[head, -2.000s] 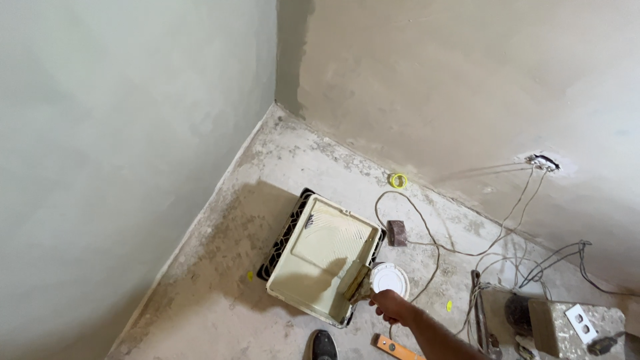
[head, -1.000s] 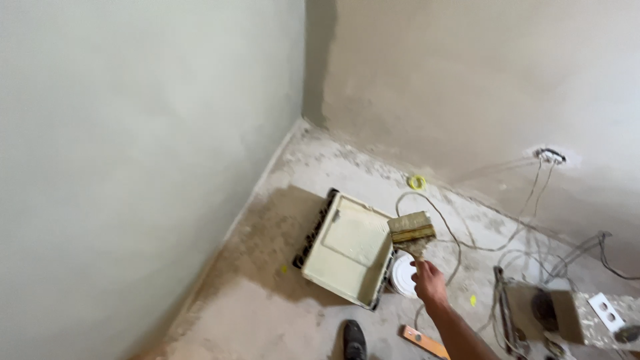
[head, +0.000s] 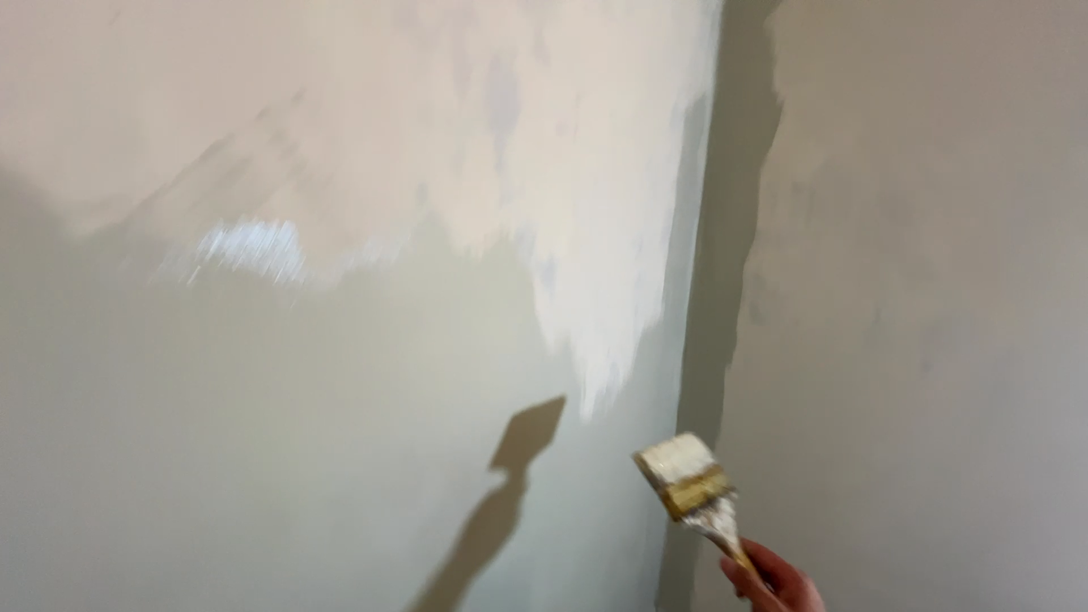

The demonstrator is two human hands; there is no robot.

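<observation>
My right hand [head: 775, 580], at the lower right, grips the handle of a wide paintbrush [head: 684, 476]. Pale paint coats its bristles, which point up and to the left, and smears cover the neck. The brush is in front of the corner of the room; no contact with a wall shows. Greyish-green paint [head: 340, 408] covers the lower part of the left wall, with a ragged edge against the pale pinkish surface [head: 382, 102] above. A darker green band [head: 731, 212] runs down the right wall beside the corner. My left hand is out of view.
The right wall [head: 918, 297] beyond the green band has a patchy beige-grey surface. On the left wall lies the shadow [head: 527, 433] of the brush and arm. A bright, streaky patch [head: 255, 246] shows along the paint edge.
The brush was low at the paint tray's edge, then rose above the tray's side; now my right hand holds it up before the walls. The view has swung up from the floor.
</observation>
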